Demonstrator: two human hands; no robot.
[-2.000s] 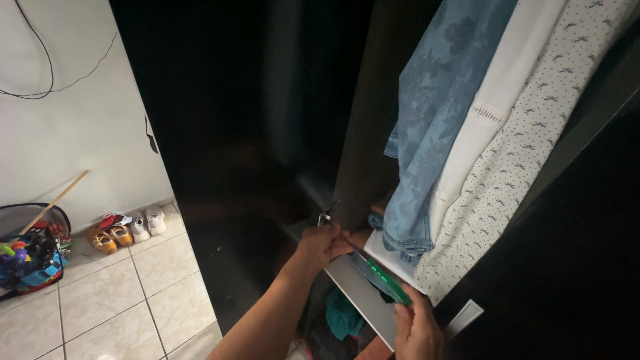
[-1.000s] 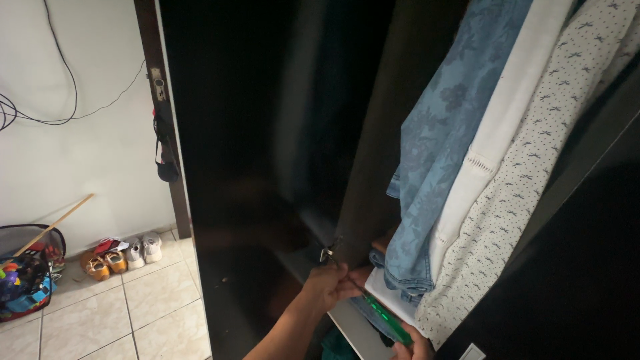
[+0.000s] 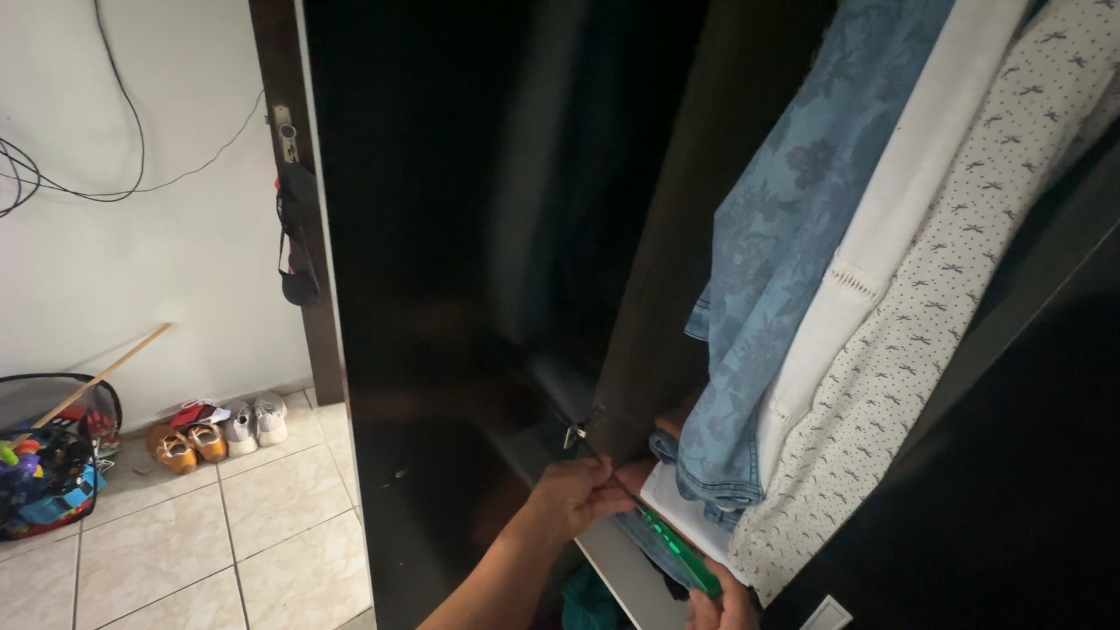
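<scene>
A screwdriver with a translucent green handle (image 3: 678,551) points up and left toward a small metal hinge (image 3: 575,433) on the inner side of the black wardrobe door (image 3: 420,306). My right hand (image 3: 722,604) is closed around the handle's lower end, partly cut off by the bottom edge. My left hand (image 3: 577,497) pinches the shaft near the hinge. Whether the tip sits in a screw is too small to tell. Blue floral denim (image 3: 770,254), a white garment (image 3: 875,227) and a patterned white garment (image 3: 945,289) hang just right of the hands.
Below the hands runs a light shelf edge (image 3: 612,577), with teal cloth (image 3: 591,599) beneath it. Another black door panel (image 3: 1006,490) is at right. On the tiled floor at left are shoes (image 3: 210,442) and a mesh basket (image 3: 105,394) of toys. Bags (image 3: 299,280) hang from a brown door (image 3: 324,350).
The view has shifted left since two seconds ago, showing more of the brown door. Both hands stay on the screwdriver, and its tip end remains near the hinge.
</scene>
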